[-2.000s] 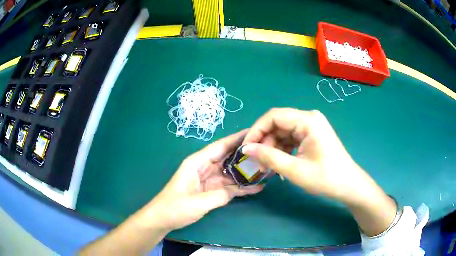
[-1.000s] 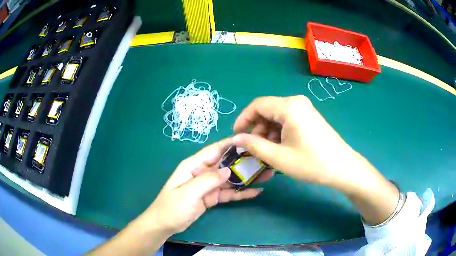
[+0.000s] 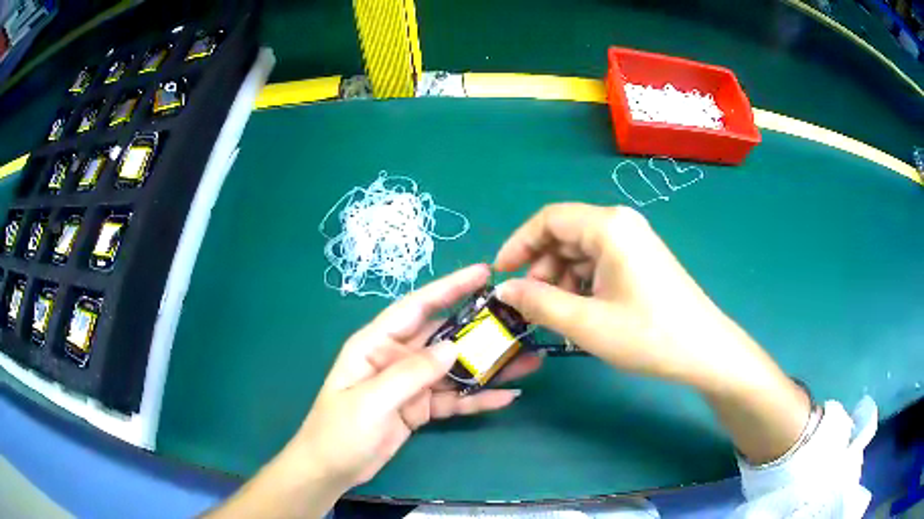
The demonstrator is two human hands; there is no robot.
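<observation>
My left hand (image 3: 380,390) holds a small black watch housing tilted, its open face up, with the thumb on its near left edge. A pale rectangle with a yellow-orange border (image 3: 484,347) shows inside it. A thin pale sealing ring (image 3: 463,379) runs along the housing's edge. My right hand (image 3: 618,304) has its thumb and index finger close together at the housing's upper edge, seemingly on the ring; the exact contact is too small to tell. A slim dark piece (image 3: 562,351) shows below my right fingers, mostly hidden.
A tangled pile of pale sealing rings (image 3: 383,235) lies beyond my left hand. Loose loops (image 3: 648,180) lie near a red bin (image 3: 684,140) with small white parts. A black foam tray (image 3: 167,218) of housings stands at left. A yellow post (image 3: 388,46) rises behind.
The housing has turned in my left hand and its pale rectangle now lies lower left. My left thumb has moved onto its edge. My right fingertips remain at its upper edge. The view has shifted slightly.
</observation>
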